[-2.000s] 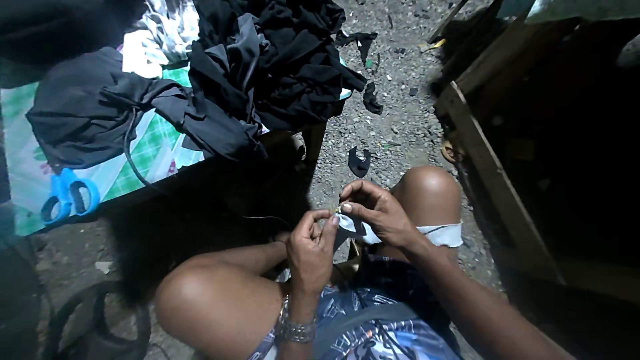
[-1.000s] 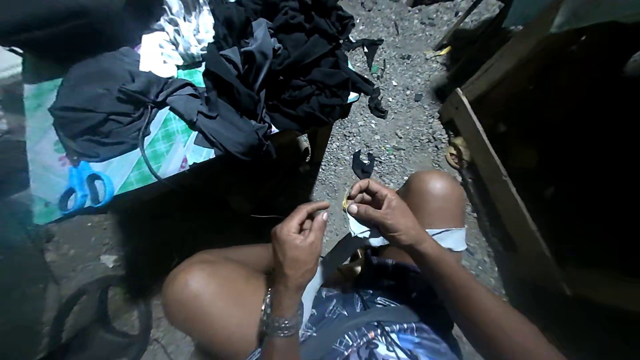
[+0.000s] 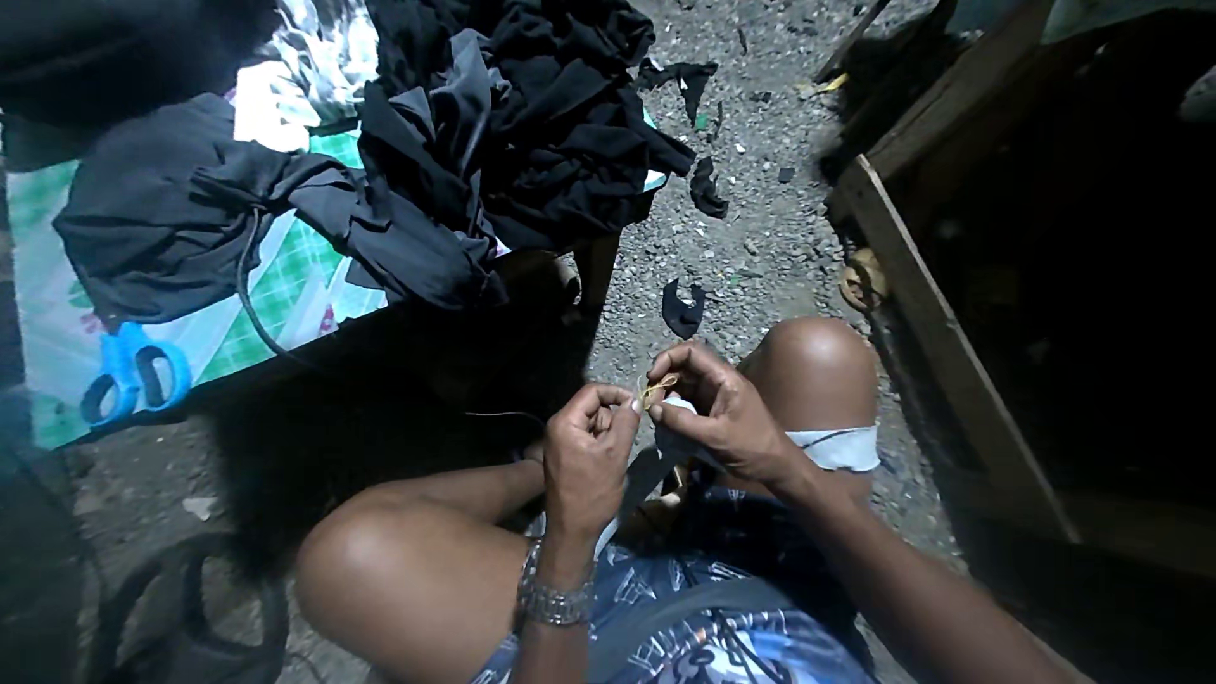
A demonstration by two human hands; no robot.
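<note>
A small looped yellow string [image 3: 662, 385] is pinched between the thumb and fingers of my right hand [image 3: 727, 408]. My left hand [image 3: 591, 451], with a metal watch band at the wrist, has its thumb and index fingertips together at the string's left end. Below the fingers, a strip of dark and white cloth [image 3: 674, 427] hangs from near my right hand toward my lap. Whether the string is attached to the cloth cannot be seen.
Black clothes [image 3: 560, 123], a dark grey cloth [image 3: 161, 218] and blue-handled scissors [image 3: 136, 373] lie on a table with a green-white cover [image 3: 256, 337]. A wooden frame [image 3: 959, 351] stands at right. Black scraps [image 3: 682, 309] lie on gravel.
One second ago my left hand was apart from my right; now its fingertips are back beside the yellow string. My right hand keeps its pinch.
</note>
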